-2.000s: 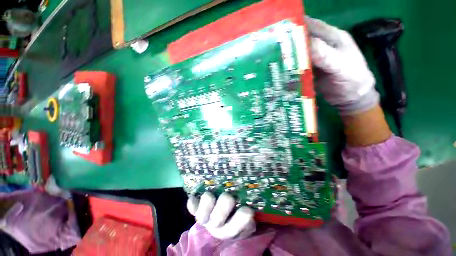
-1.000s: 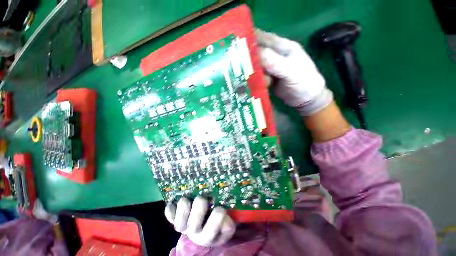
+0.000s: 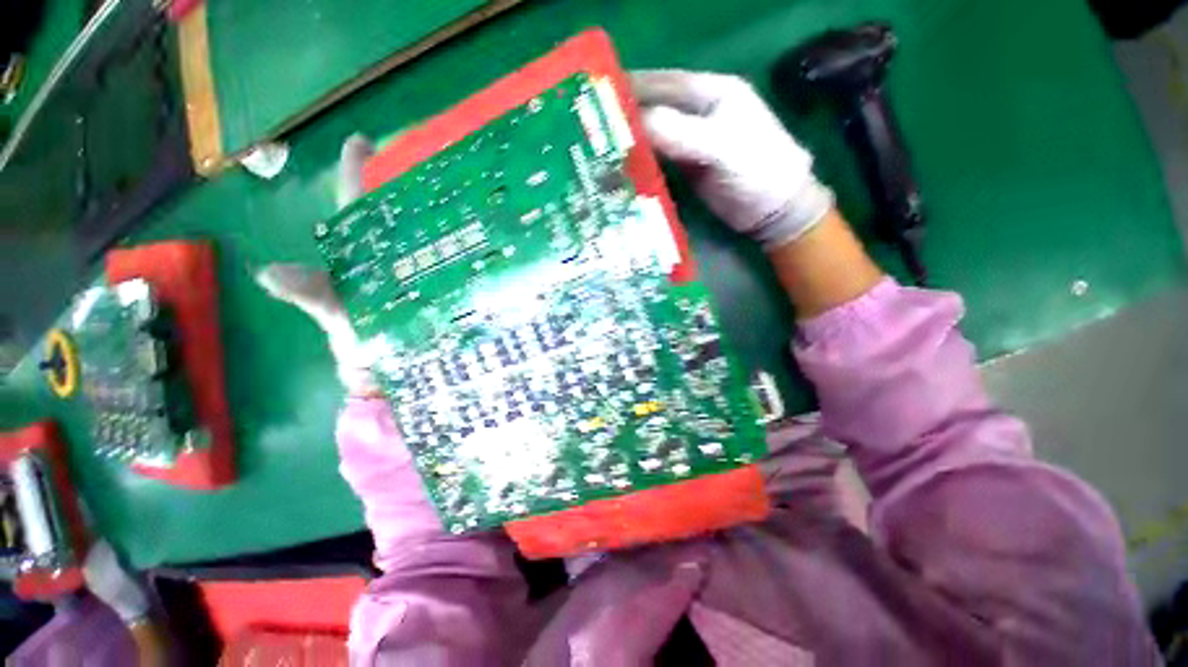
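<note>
A large green circuit board, solder side up, lies on a red foam pad and is tilted in front of me. My right hand, in a white glove, grips the upper right edge of the pad and board. My left hand, also gloved, is at the board's left edge, with fingers showing at the upper left corner and beside the edge; the rest is hidden behind the board. A small metal bracket sticks out at the board's right edge.
A black handheld scanner lies at the right. Another circuit board on red foam and a yellow tape ring are at the left. A black tote with red foam is at the lower left. Another person's gloved hand is beside it.
My left hand has moved from the board's bottom edge up to its left side. The view has shifted, and the board sits slightly farther left in it. My right hand keeps its hold.
</note>
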